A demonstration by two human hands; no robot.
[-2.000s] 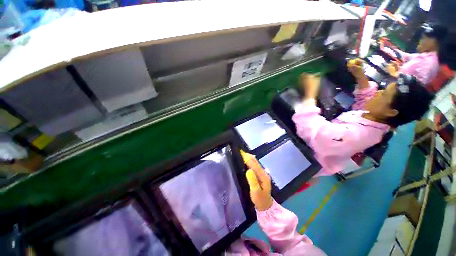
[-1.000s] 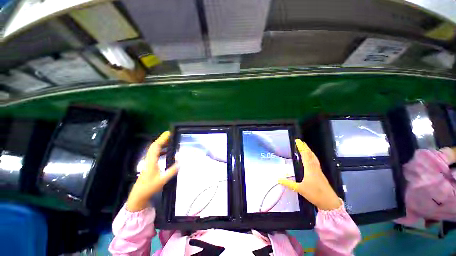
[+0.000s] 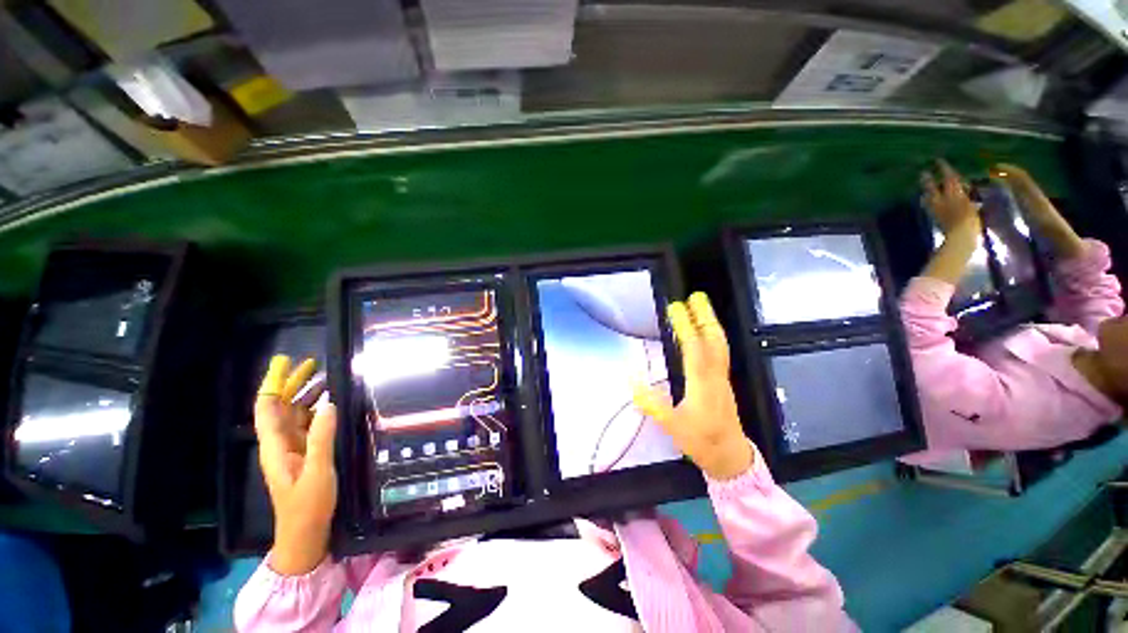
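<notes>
A black tablet tray point(image 3: 532, 501) lies in front of me with two tablets side by side. The left tablet point(image 3: 433, 402) shows a dark home screen with orange lines, icons and glare. The right tablet point(image 3: 600, 383) shows a pale picture with curved lines. My left hand point(image 3: 297, 464), with yellow finger cots, is raised beside the tray's left edge, fingers spread. My right hand point(image 3: 699, 396), also with yellow finger cots, is over the right edge of the right tablet, thumb above the screen, holding nothing. Whether its fingertips touch the glass is unclear.
Another tray point(image 3: 829, 334) with two pale-screened tablets stands at the right. Dark trays point(image 3: 93, 377) stand at the left, another point(image 3: 241, 495) partly behind my left hand. A person in pink point(image 3: 1002, 383) handles a tablet tray at far right. A shelf front with sheets point(image 3: 860, 68) runs behind the green bench.
The left tablet's pale picture has changed to the dark home screen. The clock on the right tablet no longer shows. My left hand has moved off the tray's left edge. The view has shifted right.
</notes>
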